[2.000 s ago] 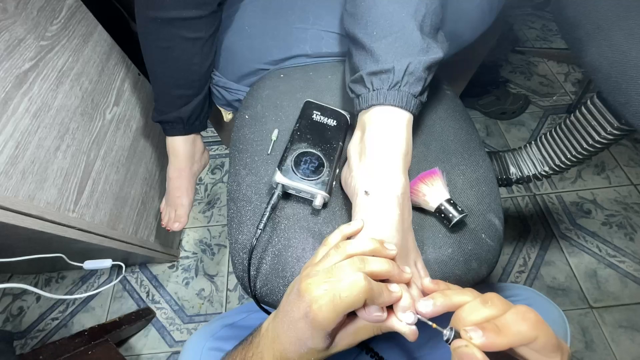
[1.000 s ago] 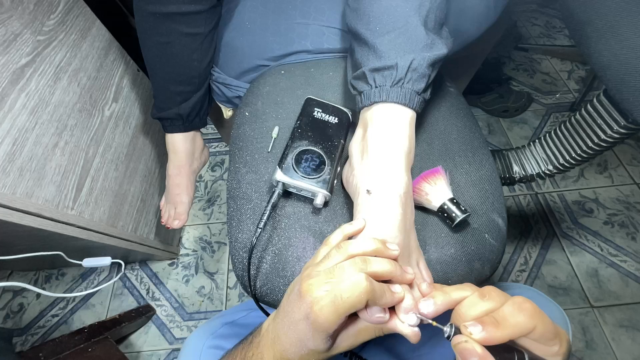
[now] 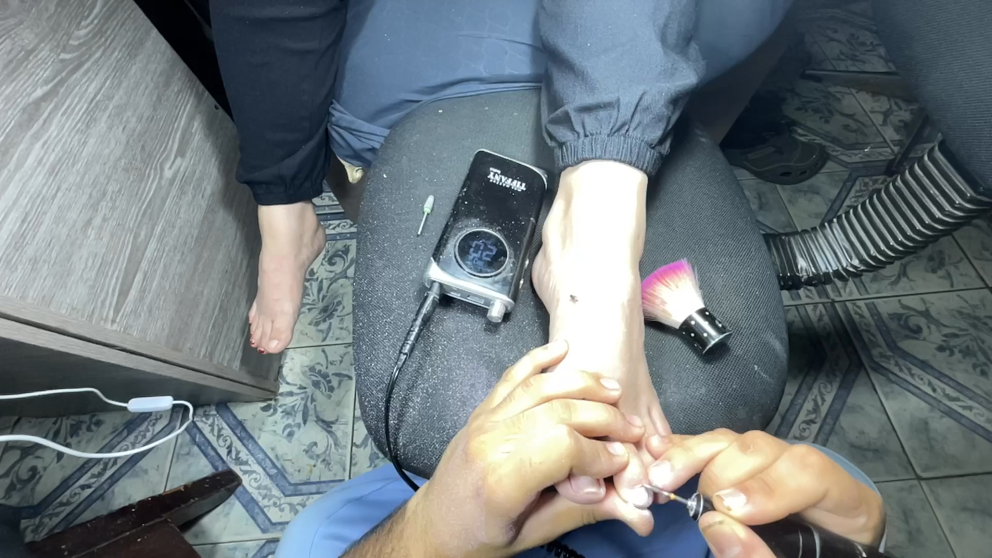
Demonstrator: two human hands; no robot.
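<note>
Another person's bare foot [image 3: 597, 310] rests on a dark padded seat [image 3: 480, 387]. My left hand [image 3: 535, 457] is wrapped over the front of this foot, its fingers and thumb closed around the toes. From the right, my right hand [image 3: 775, 488] grips the black handpiece of an electric nail drill [image 3: 697, 505], whose thin bit meets a toenail [image 3: 639, 496]. The drill's black control unit [image 3: 484, 225], with a lit display, lies left of the foot, a loose drill bit [image 3: 425, 215] beside it. Right of the foot lies a pink-bristled dust brush [image 3: 686, 306].
The person's other bare foot [image 3: 283, 271] is by a wood-grain cabinet [image 3: 116, 194]. A black cord [image 3: 395, 387] runs from the control unit. A ribbed hose [image 3: 876, 225] is at the right, a white cable [image 3: 151, 404] at the lower left. White dust speckles the seat.
</note>
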